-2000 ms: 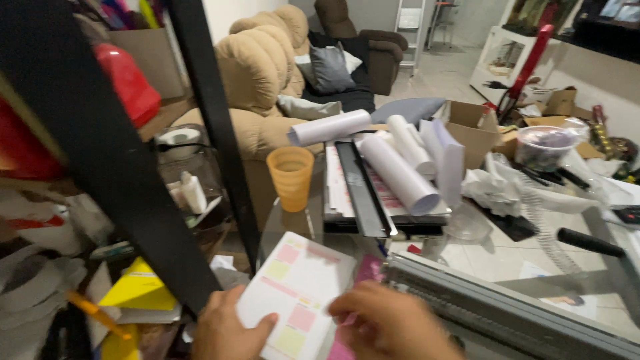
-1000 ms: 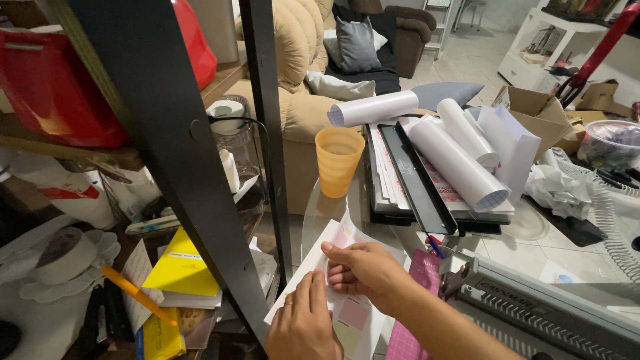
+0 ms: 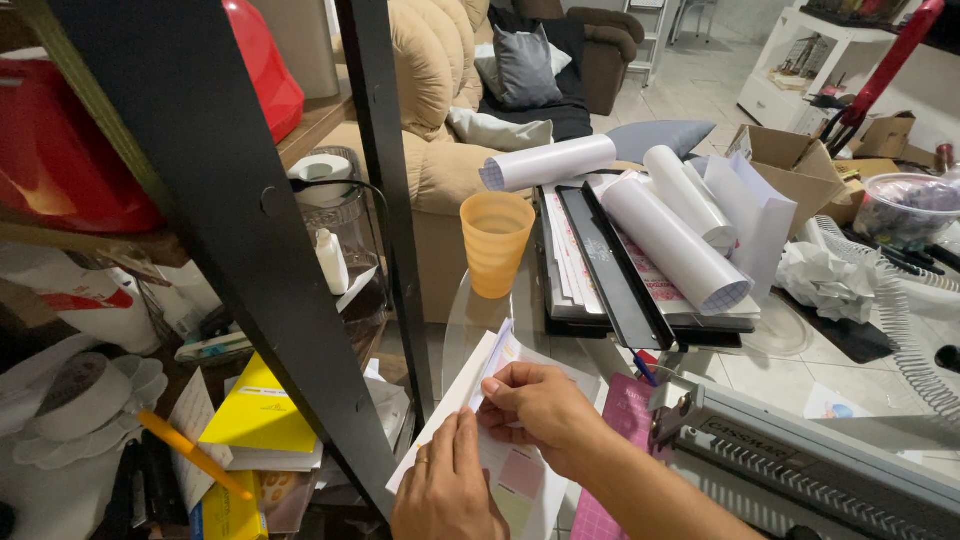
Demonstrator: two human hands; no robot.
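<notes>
A stack of printed paper sheets (image 3: 517,480) with pink and green blocks lies on the glass table under both hands. My left hand (image 3: 450,480), a ring on one finger, rests flat on the sheets near their left edge. My right hand (image 3: 536,412) pinches the raised edge of the top sheet between thumb and fingers, beside the left fingertips. Partly under my right forearm lies a pink cutting mat (image 3: 615,420). Beyond the sheets stands an orange plastic cup (image 3: 496,244). At the right is a grey Cassmar binding machine (image 3: 780,442).
Rolled papers (image 3: 675,240) and a black paper trimmer (image 3: 611,262) lie on stacked prints behind the hands. A black shelf post (image 3: 247,225) slants close on the left. Crumpled paper (image 3: 829,277), a spiral coil (image 3: 900,337) and a cardboard box (image 3: 787,161) are at the right.
The sheets lay flat under spread hands two seconds ago; now the top sheet's edge is lifted and curled in my right fingers. My left hand has come to rest flat on the sheets.
</notes>
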